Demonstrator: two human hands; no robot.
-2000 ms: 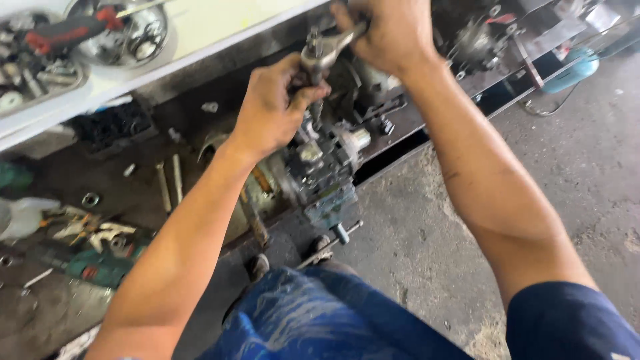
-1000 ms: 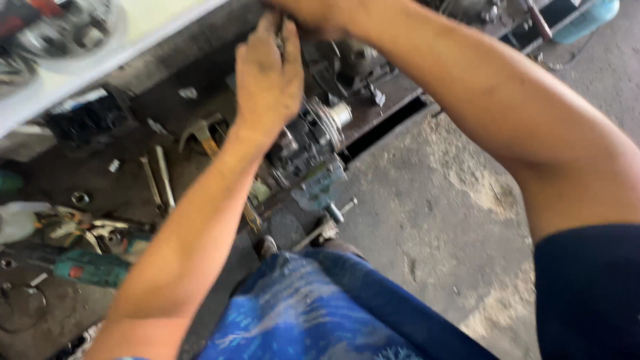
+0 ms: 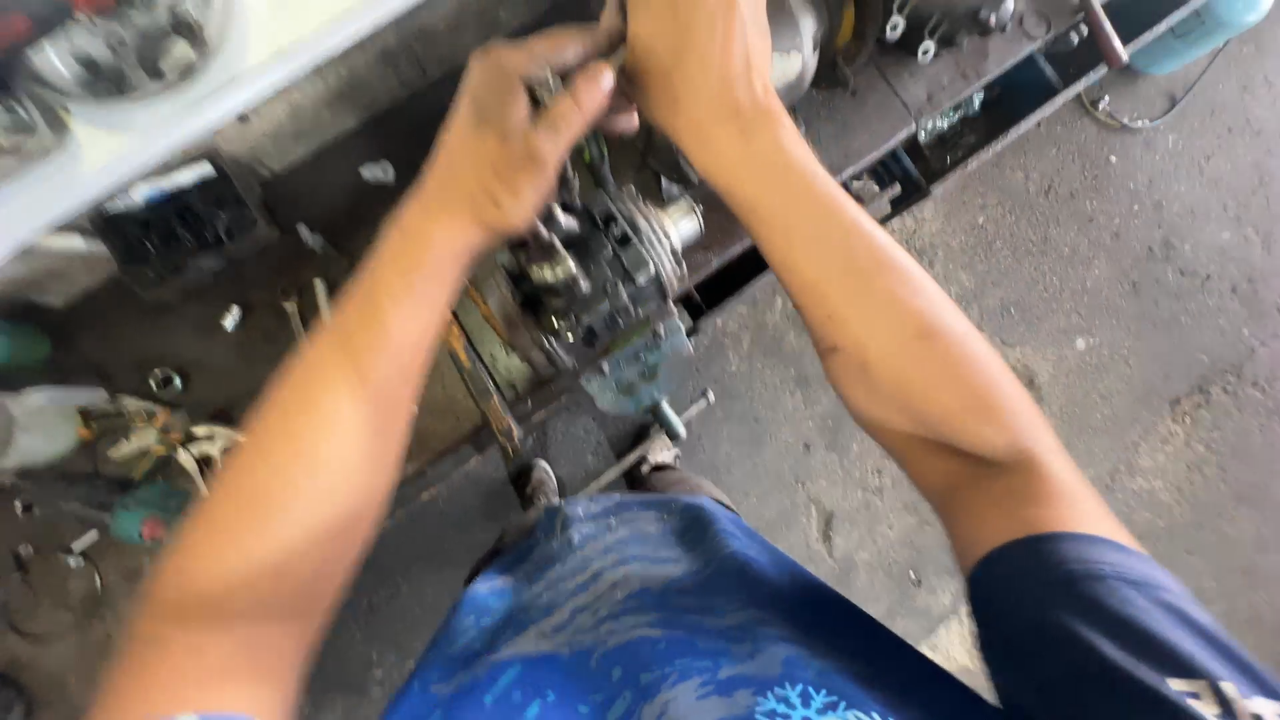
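My left hand [image 3: 515, 130] is raised over a greasy metal mechanical assembly [image 3: 610, 260], its fingers curled close to my right hand [image 3: 690, 70] at the top edge. Whatever lies between the fingers is mostly hidden and blurred, so I cannot tell what either hand holds. A round machined metal end [image 3: 682, 222] juts from the right side of the assembly. Below it, a blue-green bench vise [image 3: 645, 370] with a sliding bar handle [image 3: 690, 408] sits at the bench edge.
A white shelf [image 3: 290, 50] with bowls of metal parts crosses the upper left. Pliers [image 3: 200, 450], a hex nut [image 3: 165, 381] and a green power tool [image 3: 145, 515] lie on the dark bench at left. A light-blue container [image 3: 1195, 35] stands at the far right.
Two seconds ago my hands were on a metal ratchet-like tool above the assembly; now that tool is mostly hidden. My right hand has come nearer my left.
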